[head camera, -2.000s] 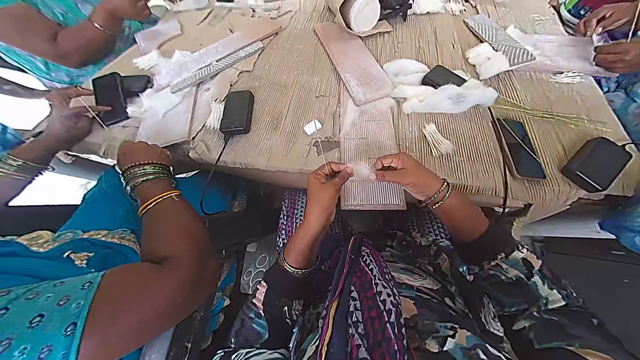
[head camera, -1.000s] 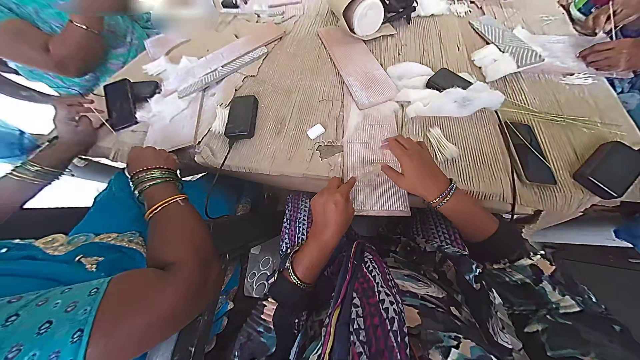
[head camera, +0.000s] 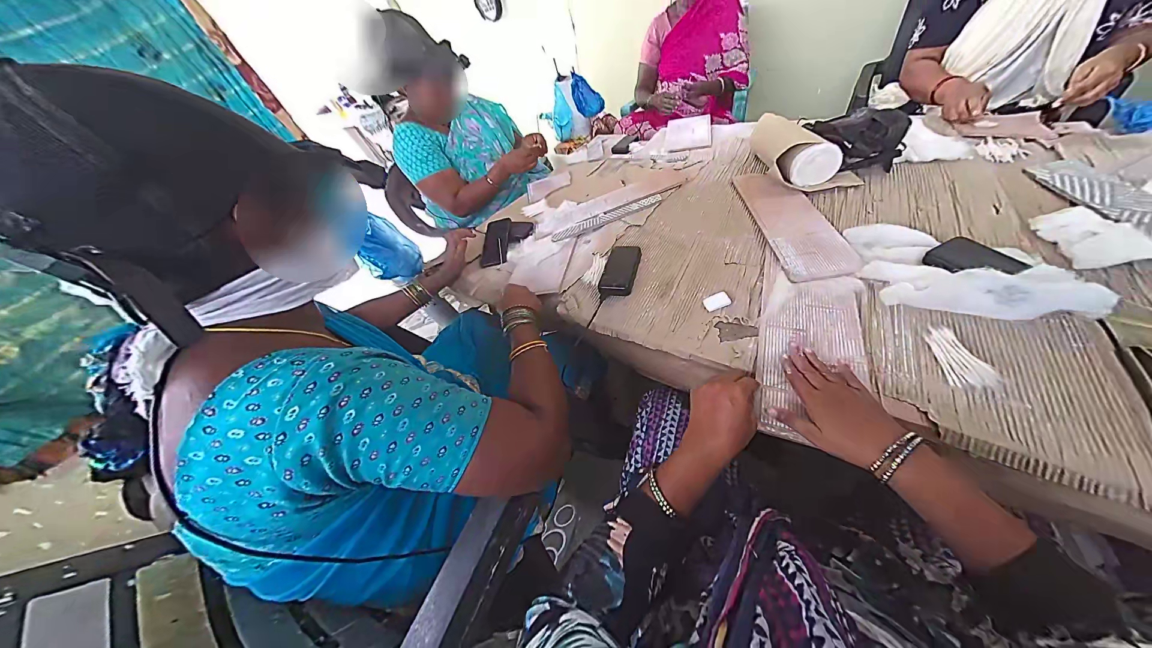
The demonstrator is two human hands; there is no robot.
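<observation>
My right hand (head camera: 832,400) lies flat, fingers spread, on a pale ribbed board (head camera: 810,319) at the table's near edge. Beside it on the left, my left hand (head camera: 724,409) is curled at the board's edge; whether it pinches anything is hidden. A second pinkish board (head camera: 796,229) lies just beyond the first. White cotton pieces (head camera: 999,290) lie to the right, nearer than a dark case (head camera: 974,256). A bundle of thin white cotton wicks (head camera: 961,357) rests right of my right hand. A small white piece (head camera: 717,301) lies left of the board.
Corrugated cardboard (head camera: 684,270) covers the table. A black box (head camera: 620,270) with a cable stands left of centre. A brown paper roll (head camera: 792,153) and a black bag (head camera: 859,135) are at the far side. A co-worker in blue (head camera: 342,450) sits close on the left; others sit around the table.
The view has swung up and left. Two seconds ago both hands held a wisp of white fibre above the board; now my right hand is flat on it and my left is lowered beside it.
</observation>
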